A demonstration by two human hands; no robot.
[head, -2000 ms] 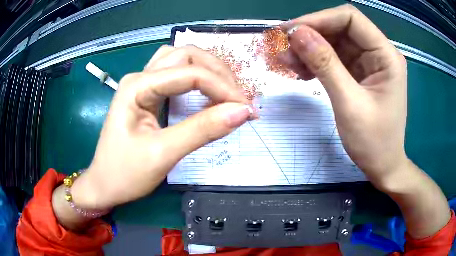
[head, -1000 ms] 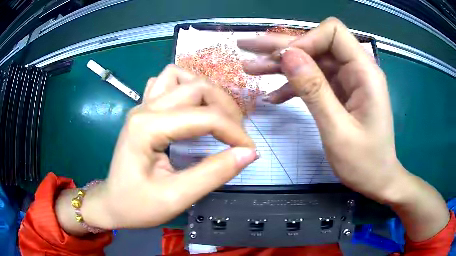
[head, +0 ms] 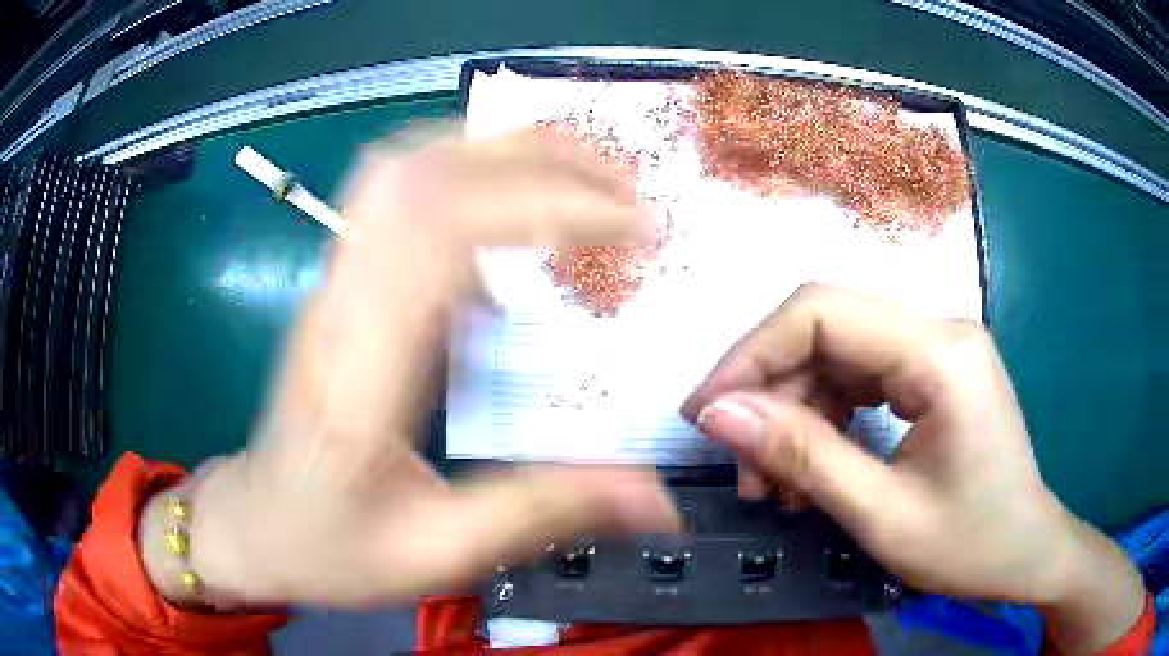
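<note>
Tiny copper parts (head: 833, 147) lie in a dense heap at the tray's upper right, with a looser heap (head: 596, 276) at left, on white paper (head: 731, 282) in a thin black-rimmed tray (head: 982, 256). The dark fixture (head: 705, 596) with its row of nests lies at the tray's near edge. My left hand (head: 397, 372) is blurred, thumb and fingers wide apart, over the tray's left side and the fixture's left end. My right hand (head: 885, 436) is above the tray's near right edge, thumb and index fingertips together; whether a part is between them cannot be seen.
A slim white-handled tool (head: 289, 188) lies left of the tray, its lower end hidden by my left hand. Dark stacked fixtures (head: 51, 308) stand at the left edge. Silver rails (head: 346, 92) run behind the tray. A small white piece (head: 523, 633) is below the fixture.
My right hand has moved down from the heap to near the fixture, uncovering the upper-right heap. My left hand's thumb and fingers have spread apart.
</note>
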